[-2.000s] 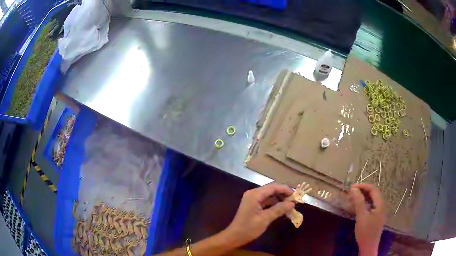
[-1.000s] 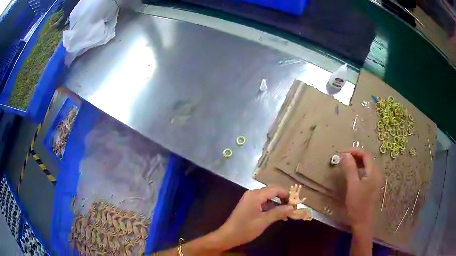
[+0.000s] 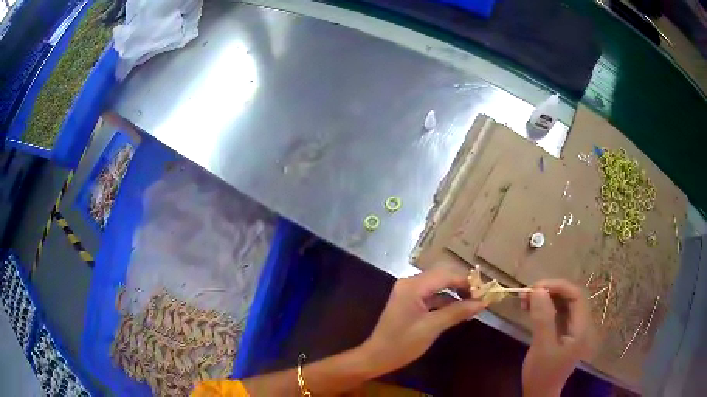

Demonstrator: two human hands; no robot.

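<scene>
My left hand holds a flesh-coloured toy arm between thumb and fingers, at the front edge of the cardboard. My right hand pinches a thin pale glue stick, whose far end is at the toy arm. The small white glue cup stands on the cardboard pads beyond my hands. Yellow-green rings lie heaped on the cardboard at the right. Two loose rings lie on the metal table. Whether a ring is on the toy arm cannot be made out.
A left-hand bin holds rows of toy arms and a cloudy liner sheet. A glue bottle and white nozzle cap stand farther back. Several sticks lie on the cardboard at right. A white bag is at the table's far left corner.
My right hand has moved from beside the glue cup towards me, bringing the stick to the toy arm. The toy arm has been turned in my left hand. The view has shifted slightly.
</scene>
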